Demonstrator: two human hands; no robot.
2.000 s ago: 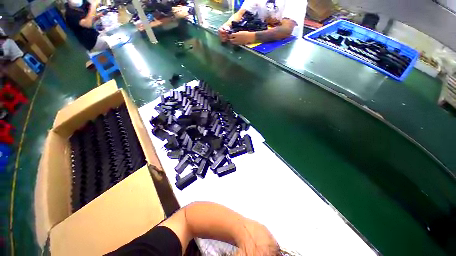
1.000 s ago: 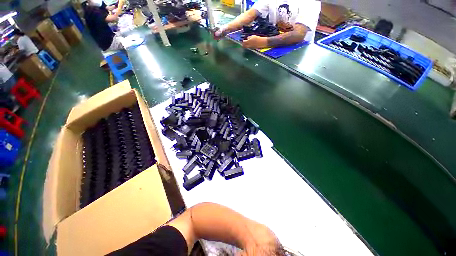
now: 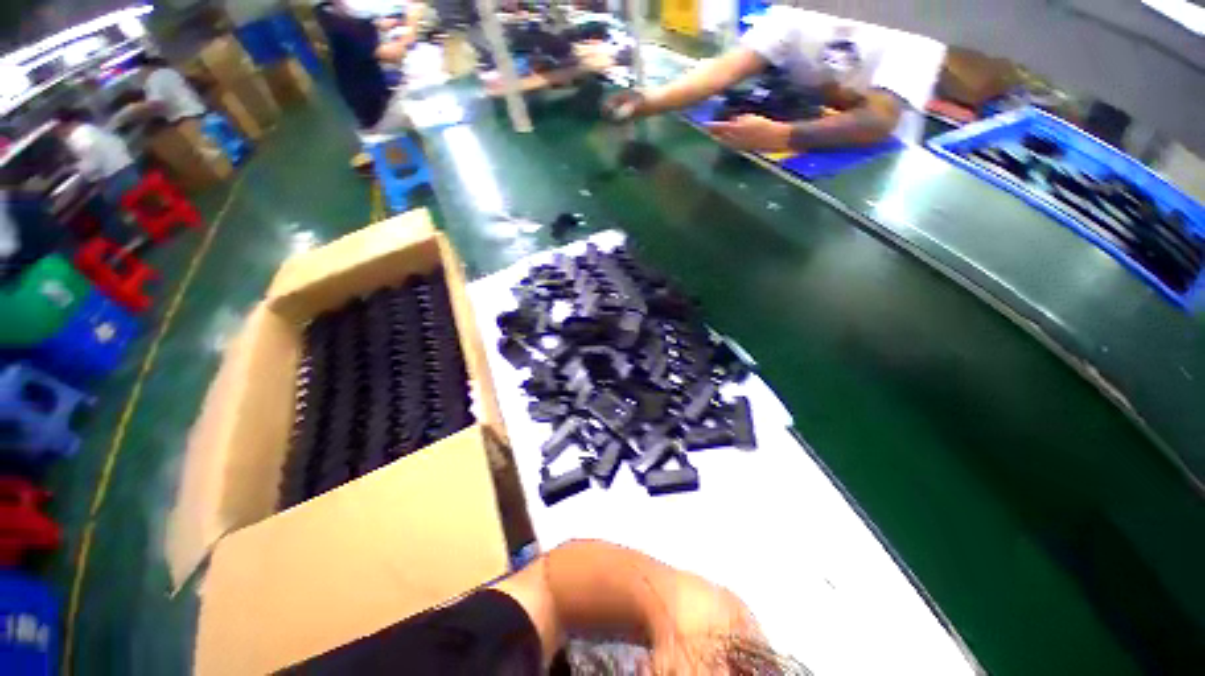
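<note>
Many small black plastic housings (image 3: 621, 370) lie heaped loose on the white bench surface (image 3: 846, 581) in front of me. An open cardboard carton (image 3: 357, 561) stands at the left of the heap, with rows of black parts (image 3: 383, 383) inside. My left forearm comes in from the bottom edge and bends to the right over the near end of the bench. The hand at its end is cut off by the bottom edge and blurred, so its fingers do not show. My right hand is not in view.
A dark green conveyor belt (image 3: 846, 330) runs along the right of the bench. Across it a person's hands (image 3: 753, 131) rest near black parts, beside a blue tray (image 3: 1031, 172) of black parts. Blue and red stools (image 3: 401, 172) stand on the green floor at left.
The whole view has shifted, so the carton, heap and tray sit further right in the picture. The heap looks the same. The person across the belt has stretched one arm out over the belt.
</note>
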